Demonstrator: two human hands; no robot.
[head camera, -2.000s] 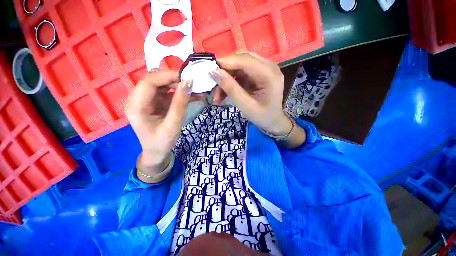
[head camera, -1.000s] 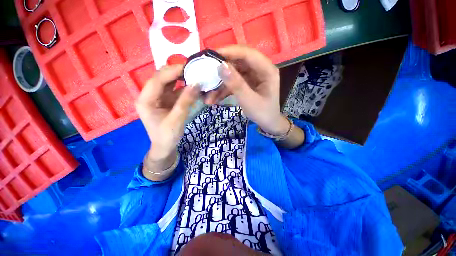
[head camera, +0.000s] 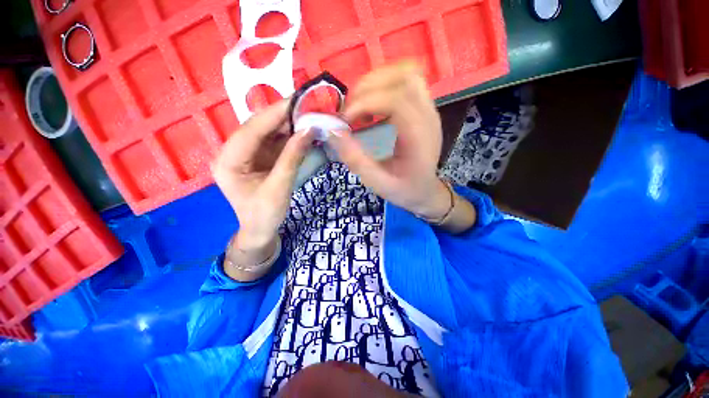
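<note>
A dark watch case is held up in front of my chest, over the near edge of the foam tray; red shows through its open ring. My left hand grips the case at its left and lower side. My right hand is slightly blurred; its thumb and fingertips hold a white film disc at the lower rim of the case. The disc is tilted and partly lifted off the opening. Whether its lower edge still sticks to the case cannot be told.
A white punched film strip lies on the red foam tray. Another watch case sits at its upper left. A tape roll and second foam tray are at left. A brown box with punched scraps is at right.
The white disc covered the case opening before; now it is tilted down and the ring shows open. My right fingers have risen and spread away from the case. The film strip has shifted slightly.
</note>
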